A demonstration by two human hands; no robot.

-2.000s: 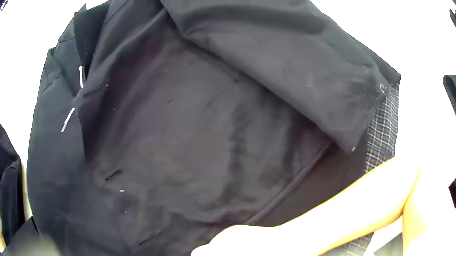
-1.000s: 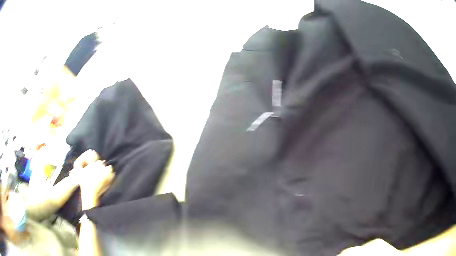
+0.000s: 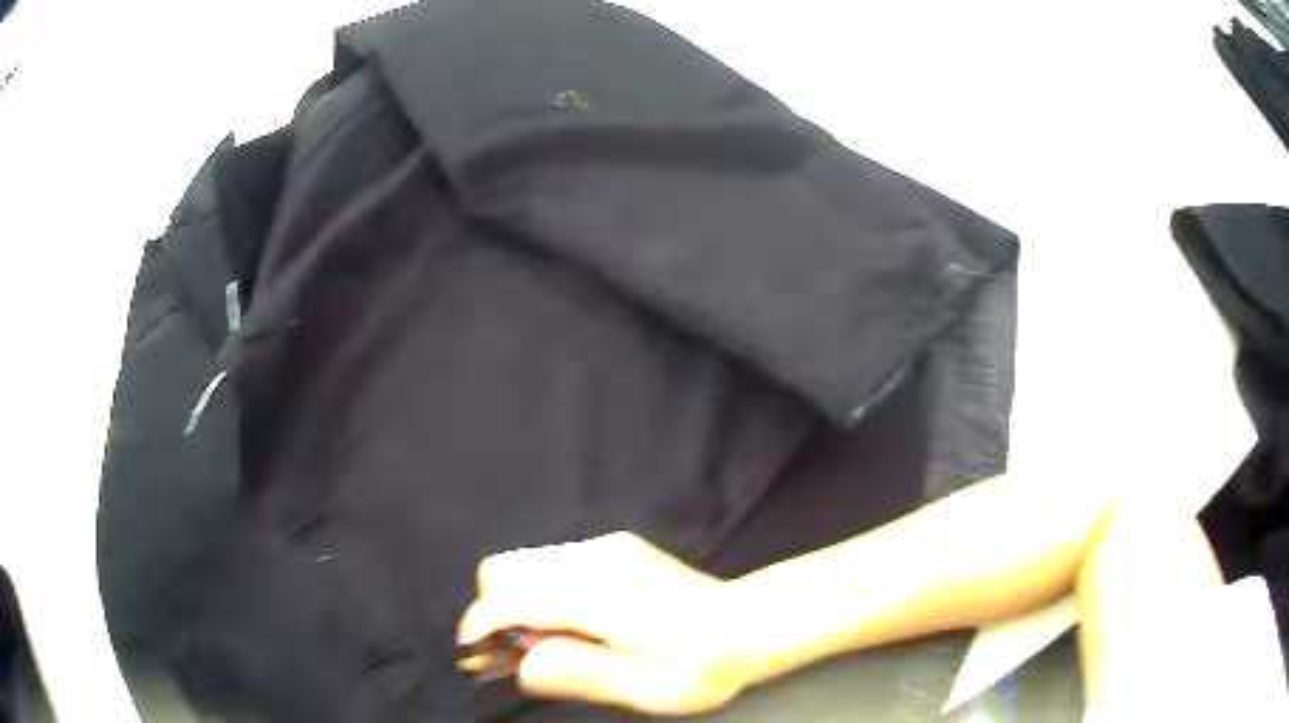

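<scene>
A black jacket [image 3: 382,410] lies spread on the white table. Its sleeve [image 3: 664,184] lies diagonally across the upper part, with small pale marks near its edges. Pale grey lining [image 3: 968,389] shows at the right edge. A short white thread [image 3: 207,401] and a pale strip [image 3: 233,305] lie near the left front edge. My right hand [image 3: 608,622] is low in the middle, over the lower jacket, closed around small dark thread snips [image 3: 488,655], which are partly hidden by the fingers. My left hand is out of the picture.
The white table [image 3: 1117,212] surrounds the jacket. Dark garments [image 3: 1251,311] lie at the right edge, with more dark cloth [image 3: 1258,78] at the top right. A strip of dark cloth [image 3: 17,650] shows at the lower left edge.
The view swung left, showing another person's hands on dark cloth, then back. My right hand has come further into view, and the snips now show. The sleeve lies slightly lower and further left in view.
</scene>
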